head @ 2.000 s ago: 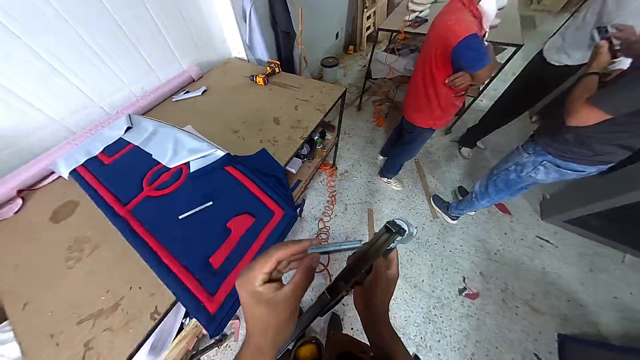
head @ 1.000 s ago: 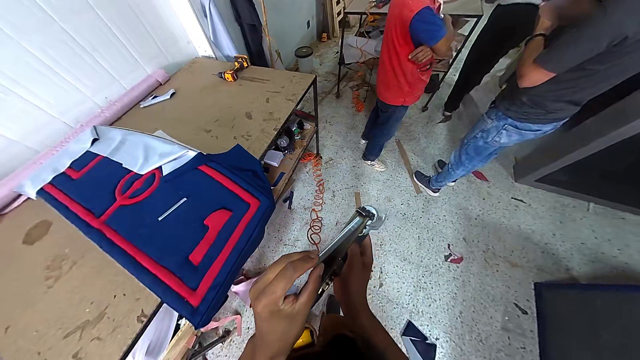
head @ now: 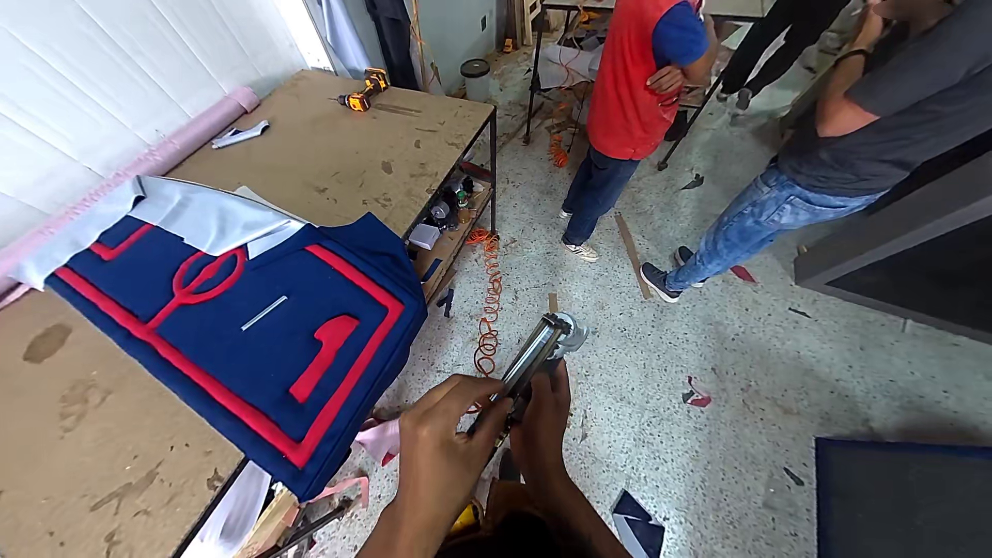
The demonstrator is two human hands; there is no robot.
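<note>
A pneumatic staple gun (head: 562,337) is held in front of me, over the floor. My right hand (head: 542,418) grips its body from the right side. The fingers of my left hand (head: 457,426) pinch a strip of staples (head: 519,364) lying along its magazine. To the left, a blue upholstered panel with red trim (head: 232,341) lies on the worktable, partly under light grey fabric (head: 209,217). A staple strip (head: 264,313) rests on the panel.
A yellow cordless drill (head: 364,91) lies on the worktable (head: 325,147), beside a pink roll (head: 186,136). A coiled orange air hose (head: 490,310) trails over the floor. People stand ahead and right. A dark panel (head: 899,496) is at lower right; fabric scraps (head: 639,523) lie on the floor.
The staple strip in my left hand was above the gun two seconds ago and now lies along its magazine. The person in dark grey has leaned inward with arms raised.
</note>
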